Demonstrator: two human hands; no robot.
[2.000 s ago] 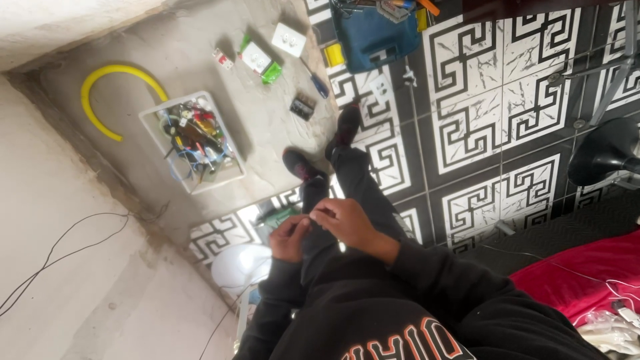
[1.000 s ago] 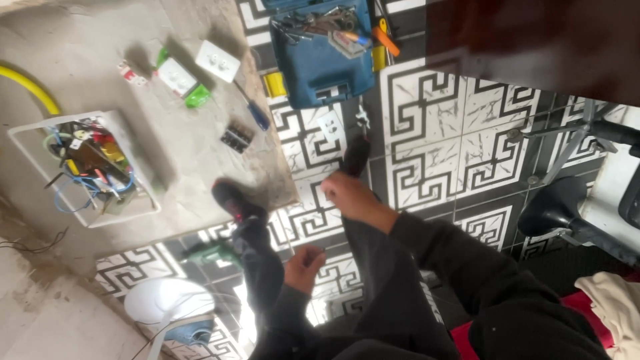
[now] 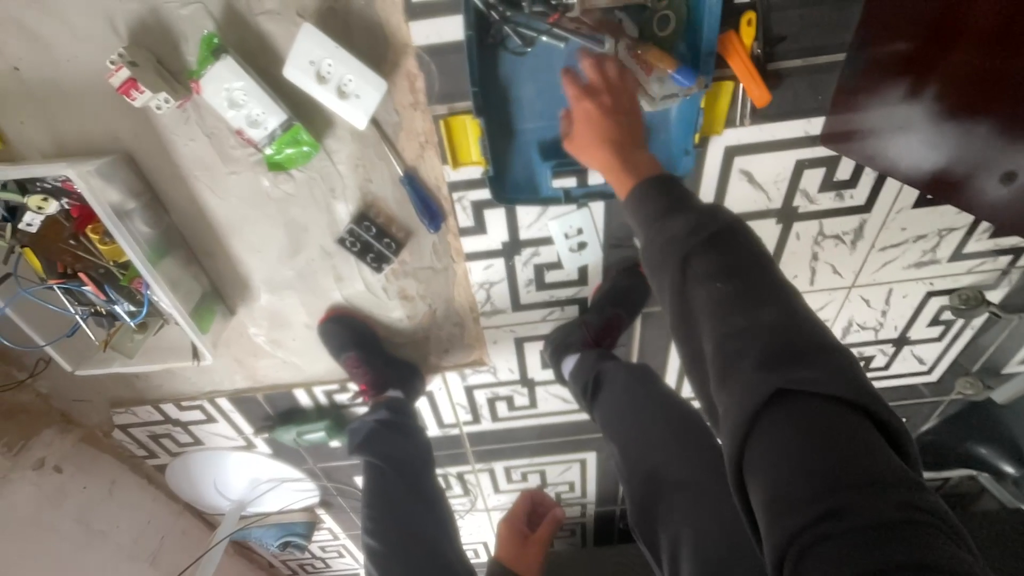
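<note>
My right hand [image 3: 606, 120] reaches over the blue plastic toolbox [image 3: 512, 152], fingers spread at the edge of its tools; nothing shows in its grasp. Near its fingertips lie pliers [image 3: 656, 68] and a screwdriver with an orange and blue handle [image 3: 668, 64]. My left hand [image 3: 528, 524] hangs low beside my left leg with curled fingers; whether something small is inside cannot be seen. On the bare cement lie a white double socket plate [image 3: 336, 76], a socket in green packaging [image 3: 248, 104], a circuit breaker [image 3: 144, 80], a blue-handled screwdriver [image 3: 422, 204] and a black block [image 3: 373, 238].
A white bin [image 3: 152, 264] of wires and tools stands at left. Another socket plate [image 3: 576, 238] lies on tile near my foot. A green power tool [image 3: 308, 428] and a white bowl-shaped object [image 3: 240, 480] are lower left. A dark red surface [image 3: 936, 104] juts in upper right.
My hands, close together two seconds ago, are now far apart. The right one has moved forward to the toolbox, while the left stays low by my leg. The view has shifted toward the toolbox.
</note>
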